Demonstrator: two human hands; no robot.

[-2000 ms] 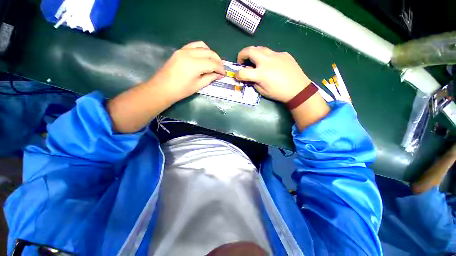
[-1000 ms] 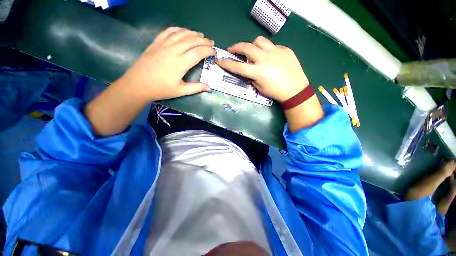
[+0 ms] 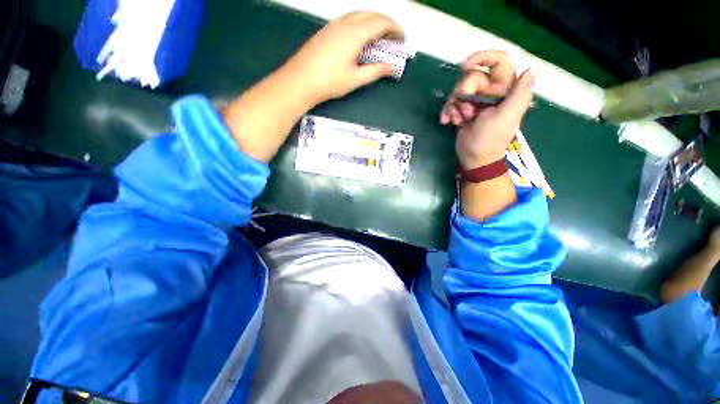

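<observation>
The phone mid-frame (image 3: pixel 354 151), silvery-white with orange and dark parts, lies flat on the green mat with neither hand on it. My left hand (image 3: pixel 347 59) is beyond it, gripping the dotted sticker sheet (image 3: pixel 387 55) between thumb and fingers. My right hand (image 3: pixel 491 106) is raised to the right of the phone, palm partly turned up, fingers curled around a thin dark tool (image 3: pixel 480 99) that looks like tweezers. White flex cables with orange ends (image 3: pixel 534 164) lie partly hidden behind my right wrist.
A blue bin (image 3: pixel 88 38) with white strips (image 3: pixel 136 43) stands at upper left. A white rail (image 3: pixel 564 85) runs along the far side. A clear plastic bag (image 3: pixel 650 201) lies at right. Another person's forearm (image 3: pixel 691 268) shows at the right edge. A dark object is at far left.
Both hands have left the phone, which now lies alone. My left hand has moved out and taken hold of the dotted sheet. My right hand has lifted, turned and moved right.
</observation>
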